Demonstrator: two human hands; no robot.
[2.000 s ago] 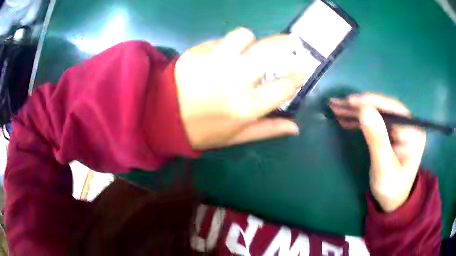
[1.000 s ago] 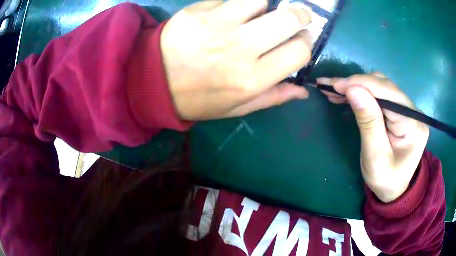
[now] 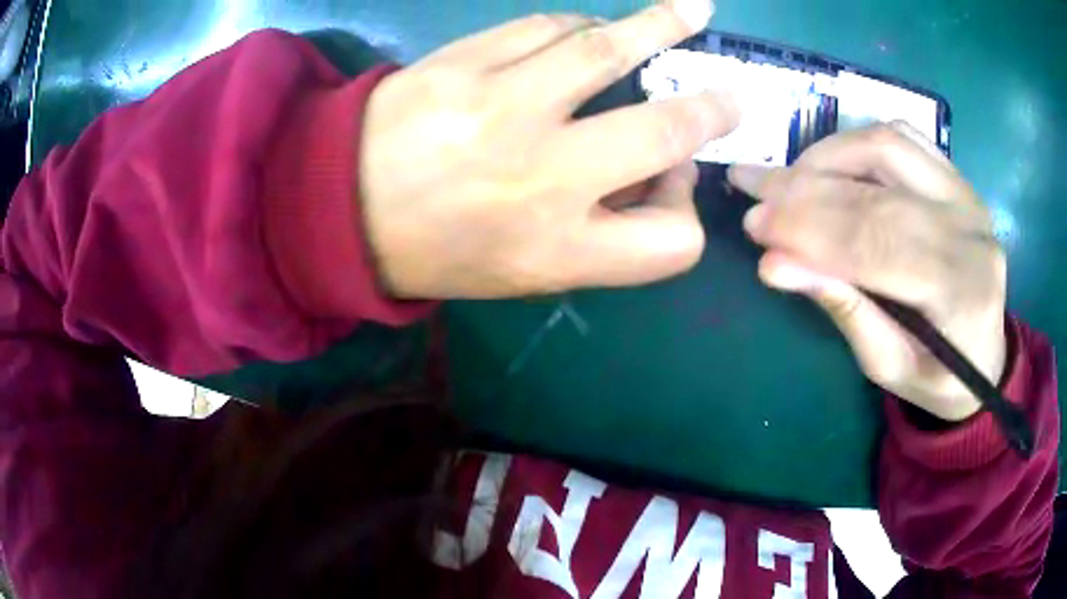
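The opened phone (image 3: 749, 111) lies on the green table, its long side running across the view. It has a black notched rim, a bright pale inside and a narrow dark and blue band near its right part. My left hand (image 3: 538, 164) is over its left end, one finger across the pale area and one at the far rim; its thumb is at the near side. My right hand (image 3: 878, 234) holds the dark tweezers (image 3: 959, 369) like a pen, blunt end to the lower right. Its fingers are at the phone's near edge and hide the tweezer tips.
The glossy green table (image 3: 679, 363) extends around the phone. My dark red sleeves and the sweatshirt with white letters (image 3: 655, 544) fill the lower part. Dark objects show at the upper left edge.
The phone has turned from slanted to nearly level across the view. My right hand has moved from beside its near corner to its near long edge, and the tweezers now slant more steeply.
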